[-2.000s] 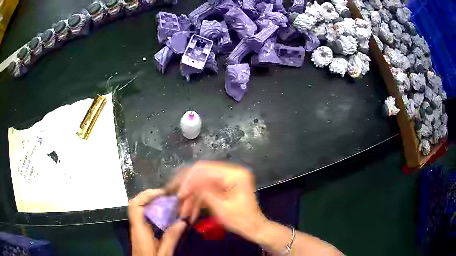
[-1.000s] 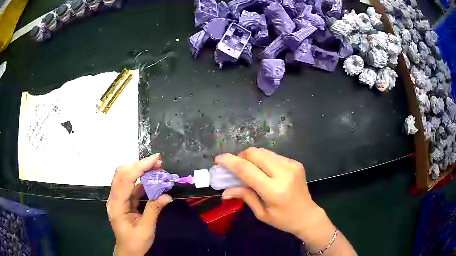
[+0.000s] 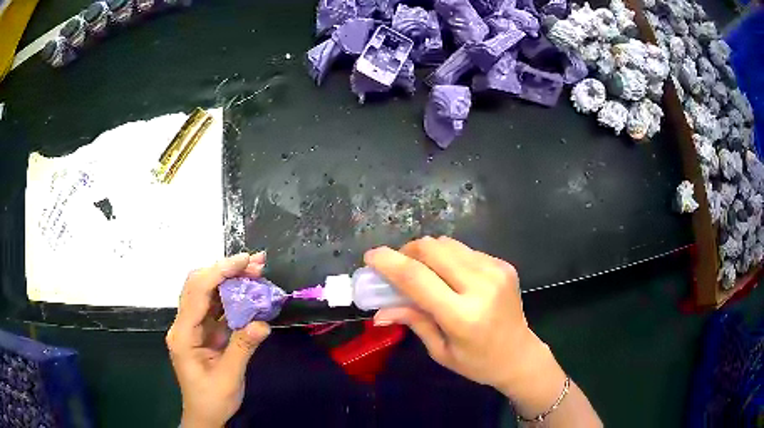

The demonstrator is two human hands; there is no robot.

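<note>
My left hand holds a purple base part between thumb and fingers, over the table's near edge. My right hand grips a translucent white glue bottle lying sideways, its magenta-pink tip pointing left. The tip touches or nearly touches the right end of the purple part. Whether glue is coming out cannot be told. A loose heap of purple base parts lies at the back of the table, with one part in front of it.
Grey-white ruffled parts lie beside the purple heap and fill a brown-edged cardboard tray at right. A gold cutter lies on a white sheet at left. Finished pieces stand at far left. Blue crates flank the lap; a red part is below the edge.
The glue bottle stood on the table two seconds ago and is now in my right hand, tip at the purple part. Over the last second both hands have barely moved; the view has shifted slightly.
</note>
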